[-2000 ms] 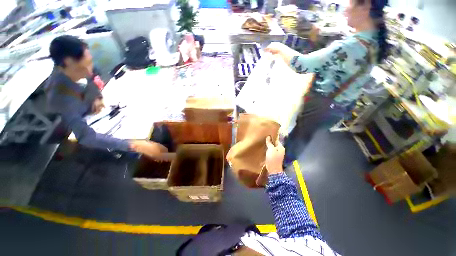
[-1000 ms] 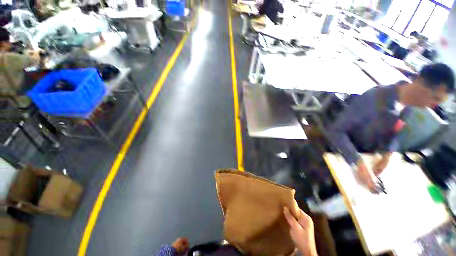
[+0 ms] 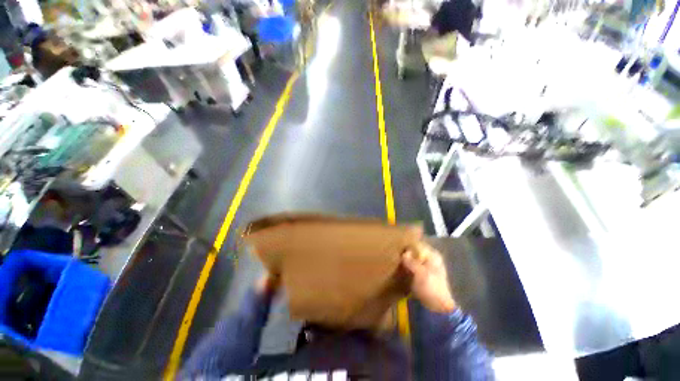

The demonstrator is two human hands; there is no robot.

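A brown part-made bag (image 3: 335, 268) is held up in front of my body, its wide edge upward, slightly blurred. My right hand (image 3: 426, 274) grips its right edge near the upper corner, thumb on the near face. My left hand (image 3: 268, 283) is at the bag's left side, mostly hidden by the bag and blurred; its fingers cannot be made out clearly, but it touches the bag's side.
A grey aisle (image 3: 313, 171) with yellow lines runs ahead. A blue crate (image 3: 78, 301) with dark contents is at the lower left, beside cluttered benches. A long white bench (image 3: 522, 223) runs along the right. A person in dark clothing (image 3: 456, 16) is far ahead.
The view has moved on along the aisle; the seated person and white table are gone from view. The bag is now raised and centred, with my left hand at its left side.
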